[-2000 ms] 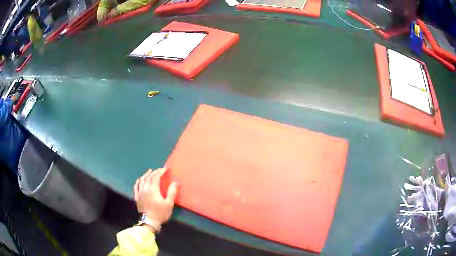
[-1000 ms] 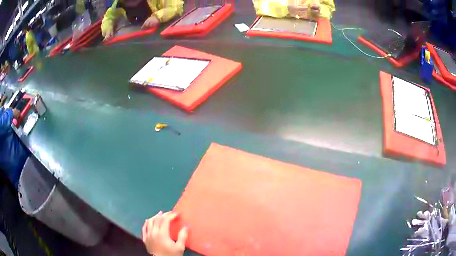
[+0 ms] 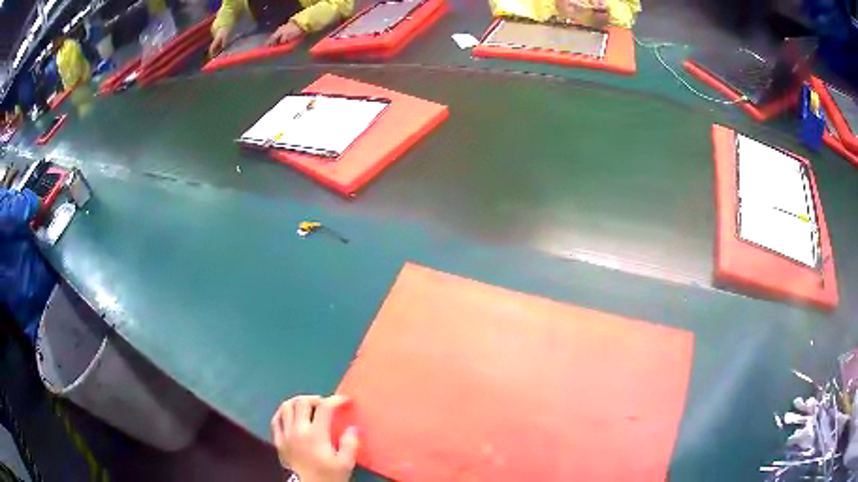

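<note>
An empty flat orange-red foam pad (image 3: 527, 377) lies on the green bench in front of me, its near edge cut off by the picture's bottom. My left hand (image 3: 315, 435) grips the pad's left near corner, with the fingers on top and the thumb at the near side. The wrist is cut off by the bottom edge. My right hand is out of the picture.
Screen assemblies lie on foam pads at upper left (image 3: 320, 124) and right (image 3: 776, 202). A small yellow-ended item (image 3: 309, 229) lies left of centre. A whitish tangled heap (image 3: 814, 428) is lower right, a grey bin (image 3: 122, 377) lower left. People in yellow work across the bench.
The camera view has shifted, so the pad and my left hand sit lower in the picture than two seconds ago. My left hand stays on the same corner. Yellow sleeves now show at the top centre.
</note>
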